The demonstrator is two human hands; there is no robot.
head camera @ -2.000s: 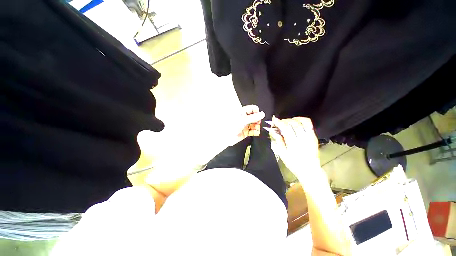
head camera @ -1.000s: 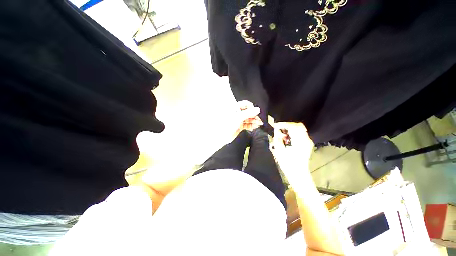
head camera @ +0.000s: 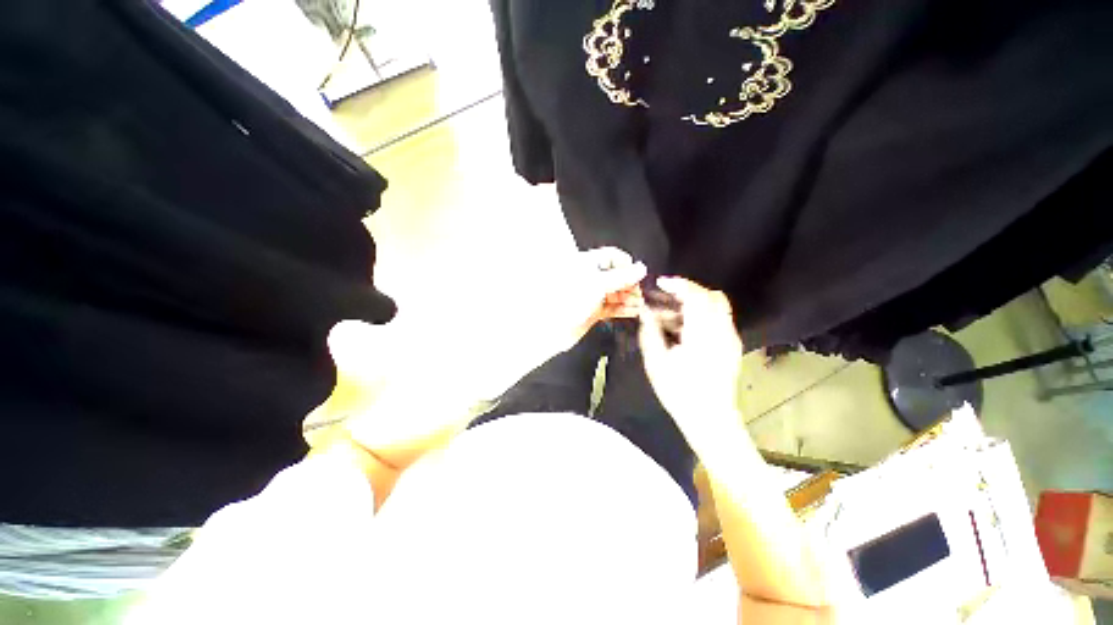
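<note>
A black garment with gold scalloped embroidery (head camera: 879, 159) hangs in front of me, at the upper middle and right. My left hand (head camera: 610, 281) pinches the garment's lower front edge between its fingers. My right hand (head camera: 692, 348) is beside it, fingers curled around a small dark tool, perhaps thread snips (head camera: 666, 315). Its fingertips are close to the left hand's, near the pinched edge. Glare washes out both hands, so the tool's shape and any thread are hard to see.
Other black garments (head camera: 159, 281) fill the left side. At the lower right a white worktable holds papers (head camera: 842, 519) and a dark phone (head camera: 900, 553). Beyond are a round grey stand base (head camera: 924, 379) and a red box (head camera: 1068, 535) on the floor.
My right hand was a little apart, pale tips showing from its fingers; it has moved left, closer to my left hand. The garment has swung slightly.
</note>
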